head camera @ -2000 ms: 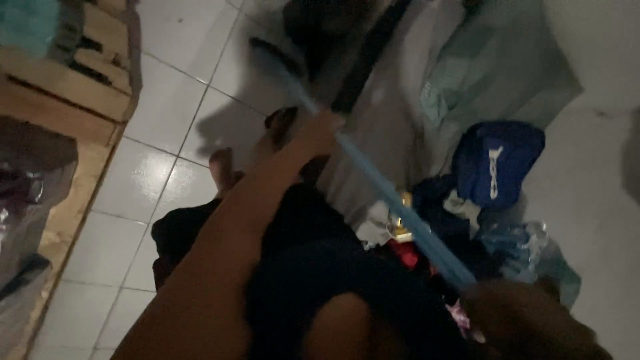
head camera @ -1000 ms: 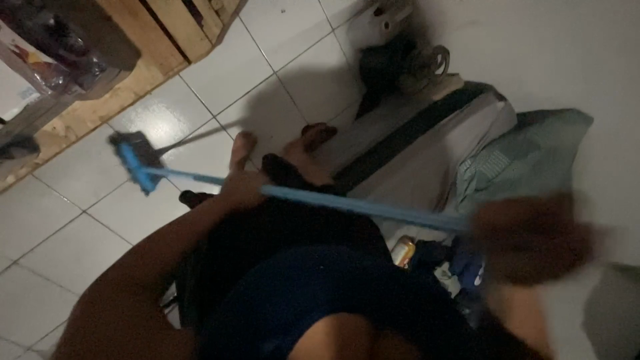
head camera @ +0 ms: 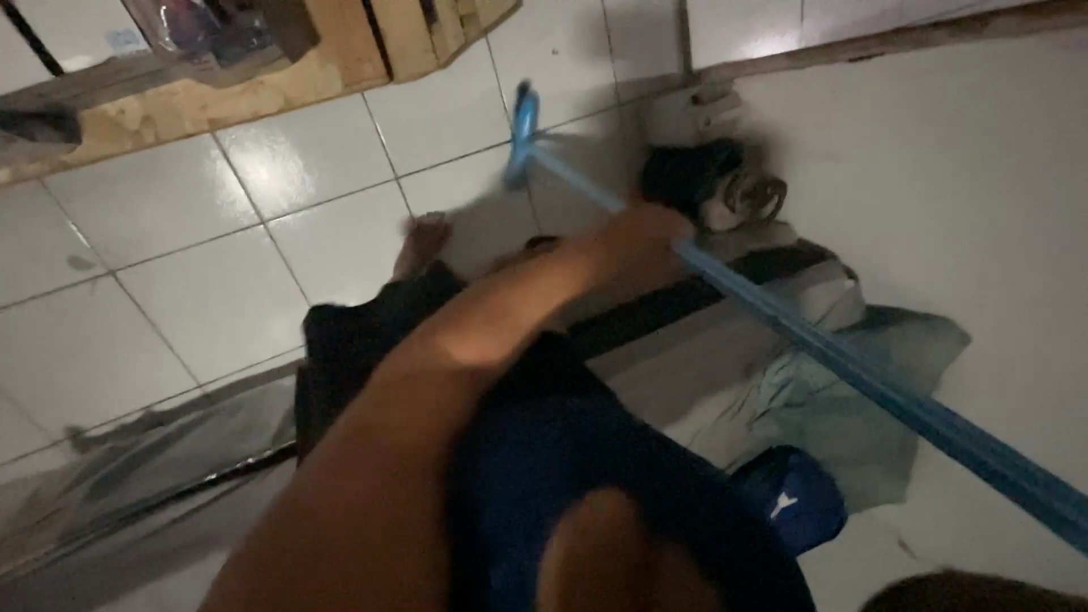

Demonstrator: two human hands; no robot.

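A blue long-handled broom or floor brush (head camera: 850, 365) runs diagonally from the upper middle to the right edge. Its blurred blue head (head camera: 524, 136) is over the white floor tiles. My left hand (head camera: 659, 231) is closed around the pole, not far behind the head, with my bare forearm crossing the view from the lower left. The pole's other end is outside the frame, and my right hand is not visible. A dark rounded shape cuts into the bottom right corner; whether it is part of my right arm cannot be told.
A wooden pallet-like platform (head camera: 314, 64) holding plastic-wrapped items is at the upper left. Below the wall lie a dark bundle (head camera: 693, 174), a folded mattress or pad (head camera: 680, 348), greenish cloth (head camera: 850, 433) and a blue pouch (head camera: 795, 497). Grey sheeting (head camera: 204, 459) lies lower left. My bare foot (head camera: 425, 238) is on the tiles.
The broom's head has swung from beside the wooden platform toward the wall-side bundle. My left hand has moved with the pole. My right hand, on the pole's far end before, has left the view.
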